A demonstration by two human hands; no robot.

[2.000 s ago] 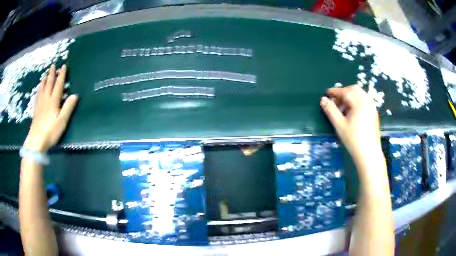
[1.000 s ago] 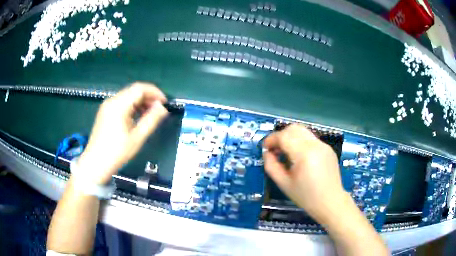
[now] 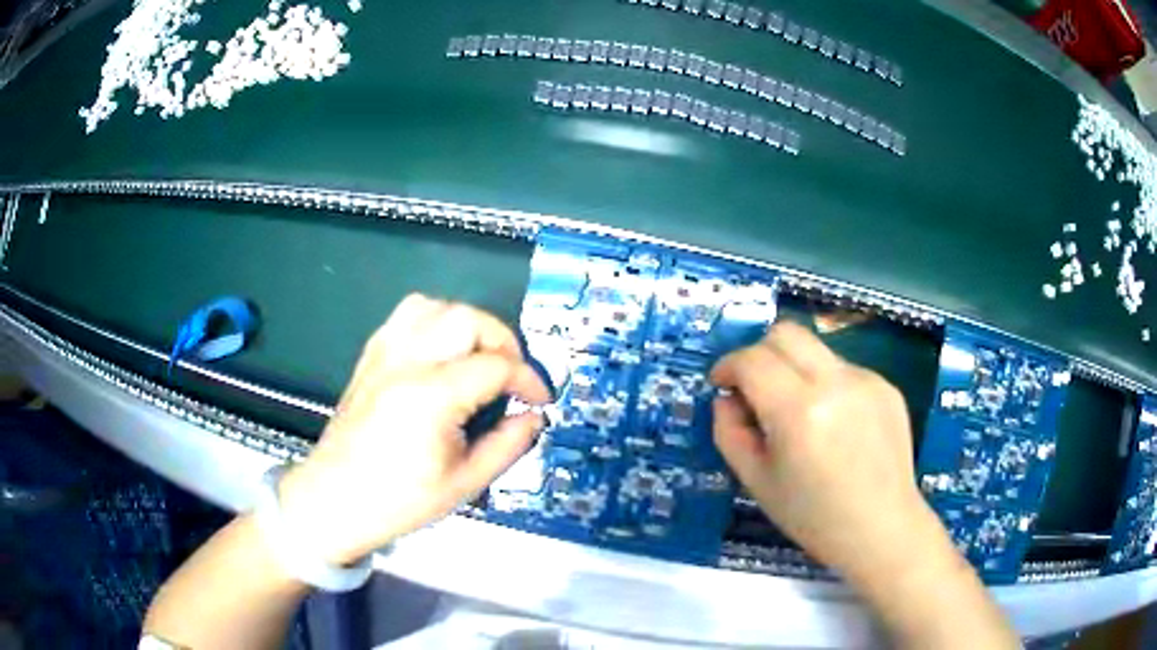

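A blue PCB panel [image 3: 647, 394] with silver and black chips lies in the conveyor track in front of me. My left hand [image 3: 425, 425], with a pale wristband [image 3: 311, 540], is at the panel's left edge. Its thumb and index finger pinch a tiny white connector [image 3: 518, 408]. My right hand [image 3: 818, 444] is over the panel's right edge, thumb and index finger curled close together. Whether it holds a part is hidden by the fingers.
White connectors lie in loose piles at far left [image 3: 273, 57] and far right [image 3: 1129, 191]. Metal-shell connectors [image 3: 673, 61] stand in rows on the green surface. A blue strap [image 3: 213, 333] lies in the track. Another panel [image 3: 996, 444] is at right, and a red object [image 3: 1091, 32] at top right.
Both hands have moved from the loose-part piles to the panel. Over the last second the left hand moved right and down to its left edge. The view has shifted, so the panels appear further right.
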